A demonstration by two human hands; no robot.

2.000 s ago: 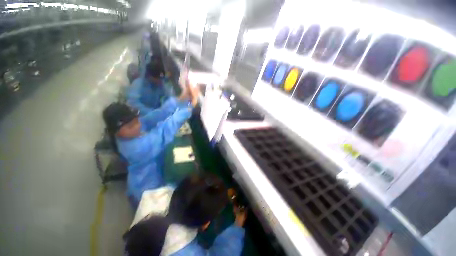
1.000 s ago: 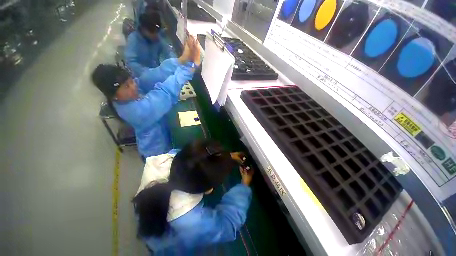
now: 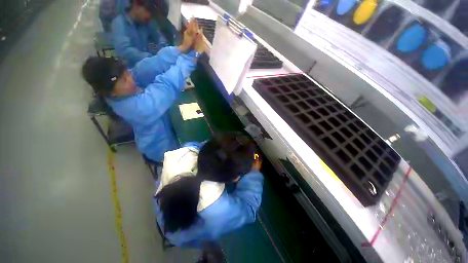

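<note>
Neither of my hands is in the picture. Nearest in front of me, on the white shelf, lies a black grid tray [image 3: 328, 131] with square pockets. Most pockets look empty; one shiny piece [image 3: 372, 188] sits in the corner pocket at the near end. Clear plastic trays [image 3: 405, 231] with crinkled reflections lie at the lower right, past a line of red tape [image 3: 390, 208]. What the nearest seated person holds is too small and hidden to tell.
People in blue smocks [image 3: 220, 210] sit along the green bench [image 3: 246, 241]. One raises both hands [image 3: 192, 37] by a hanging clipboard [image 3: 231, 54]. A pale yellow pad [image 3: 190, 111] lies on the bench. A board with coloured ovals [image 3: 410, 38] stands at right. Yellow floor line [image 3: 118, 205] at left.
The view has shifted, showing more of the clear trays at the lower right. The nearest person's head has moved closer to that person's hands, now mostly hidden. The other person's hands remain raised.
</note>
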